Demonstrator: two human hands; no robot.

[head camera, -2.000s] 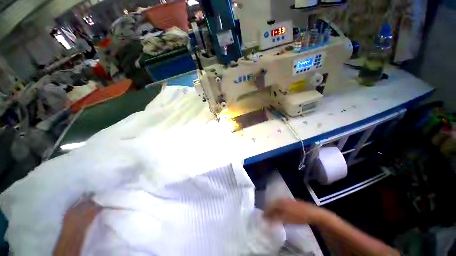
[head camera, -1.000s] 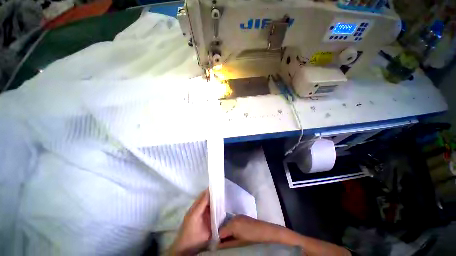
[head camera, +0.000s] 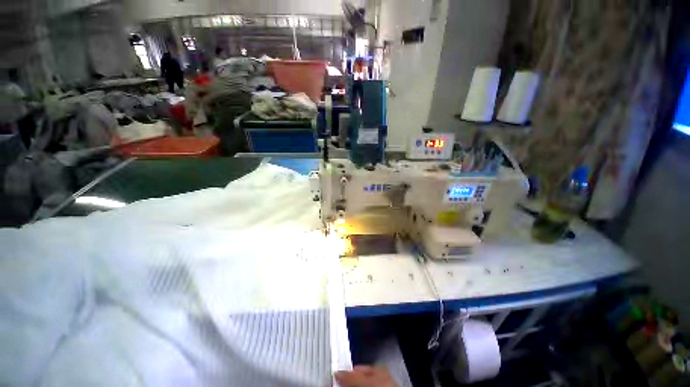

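Note:
White striped fabric [head camera: 250,287] spreads over the left of the table and hangs down toward me. Its smooth folded band [head camera: 340,332] runs from the needle area down past the table edge. My right hand [head camera: 365,376] shows only in part at the bottom edge, with its fingers at the lower end of the band; it appears to hold it. My left hand is out of the picture. The cream sewing machine [head camera: 378,198] stands behind, with its lamp lit at the needle [head camera: 340,240], where the fabric lies. Fine detail at the needle is lost in glare.
A thick white roll [head camera: 480,351] hangs below the table's blue edge. A thin cord hangs over that edge. A bottle [head camera: 554,219] stands at the right. Two thread cones [head camera: 481,94] stand behind. Clothing heaps, an orange bin [head camera: 296,76] and a distant person [head camera: 172,71] are at the back.
The view has tilted up, so the machine sits lower. Both hands met at the band one second ago; now the left is out of the picture and the right is mostly cut off.

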